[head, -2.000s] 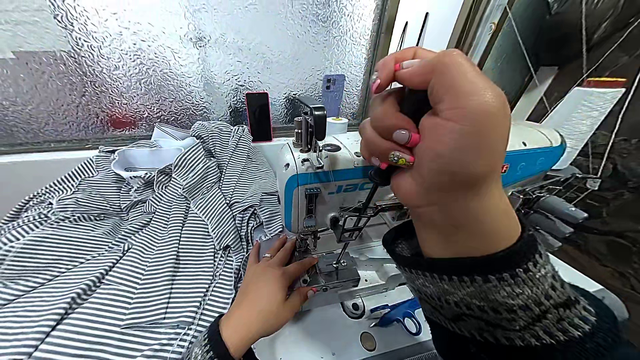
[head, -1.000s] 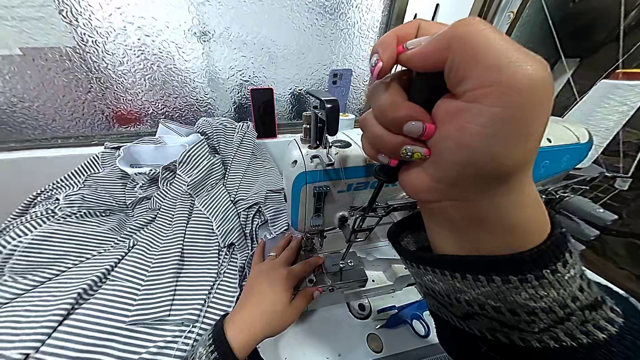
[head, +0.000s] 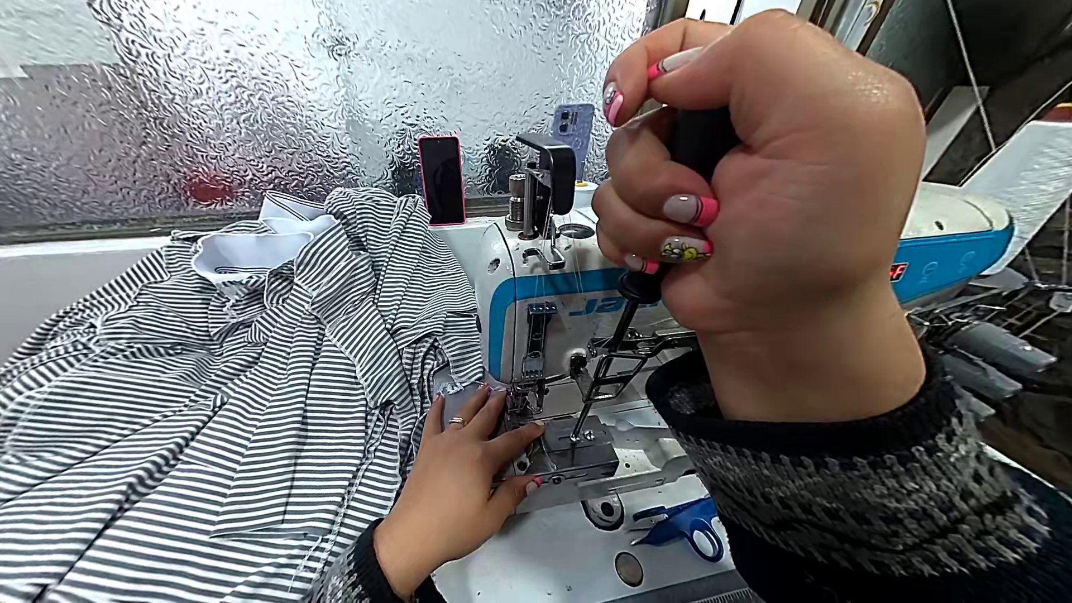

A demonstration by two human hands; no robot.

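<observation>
My right hand [head: 779,184] is closed round the black handle of a screwdriver [head: 621,325], high in front of the sewing machine [head: 502,285]. The screwdriver's shaft slants down, and its tip meets the metal block [head: 590,456] at a screw beside the needle area. My left hand [head: 461,477] lies with fingers spread on the machine's bed, its fingertips against the near side of that block and close to the presser foot [head: 528,400]. A ring is on one finger. The upper part of the handle is mostly hidden by my right fingers.
Striped garments [head: 251,402] with white collars are heaped left of the machine. Blue-handled scissors [head: 691,528] lie on the white table [head: 536,557] in front. A red-edged phone [head: 441,180] and a second phone [head: 573,134] stand near the window. Thread cones and strands are at the right.
My right hand stays closed on the screwdriver, its tip still at the block. My left hand remains on the machine bed.
</observation>
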